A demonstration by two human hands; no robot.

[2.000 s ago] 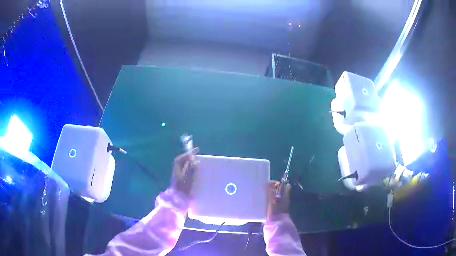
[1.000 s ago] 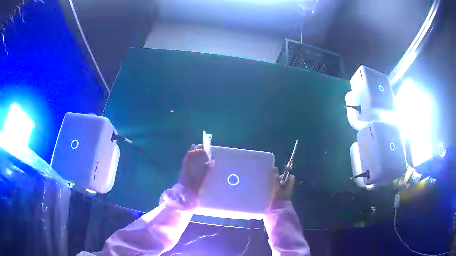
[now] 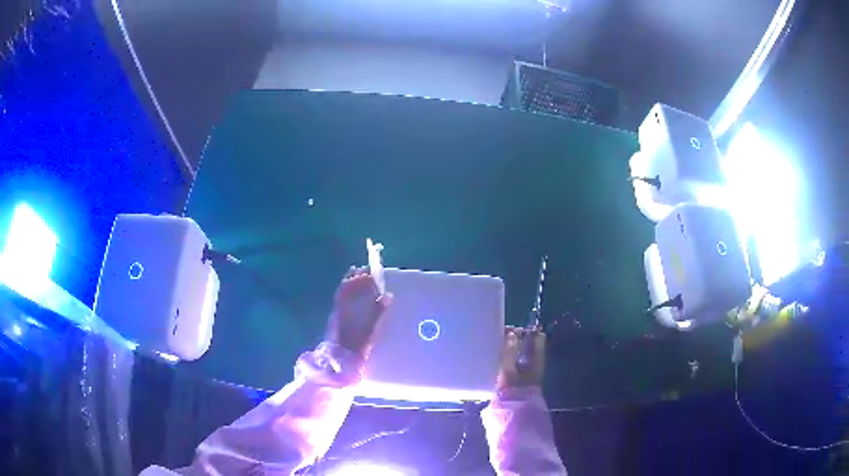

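A white rounded projector unit (image 3: 433, 361) with a glowing ring on its face sits at the near table edge, bright glare along its lower edge. My left hand (image 3: 359, 311) is at its left side and pinches a small white strip (image 3: 375, 260) that stands up past the unit's top left corner. My right hand (image 3: 521, 356) is at its right side and holds a thin long-tipped tool (image 3: 539, 296), tip pointing up and away. The fingers of both hands are partly blurred. Thin cords hang below the unit.
Another white unit (image 3: 144, 302) with a black plug stands at the left of the green table (image 3: 400, 177). Two more units (image 3: 681, 153) stand at the right beside strong glare. A mesh basket (image 3: 568, 96) is at the back right. A white cable (image 3: 738, 390) hangs at the right.
Since two seconds ago my left hand has moved up along the unit's left side, and the strip now stands upright at the corner. The camera view has shifted a little. My right hand still holds the tool.
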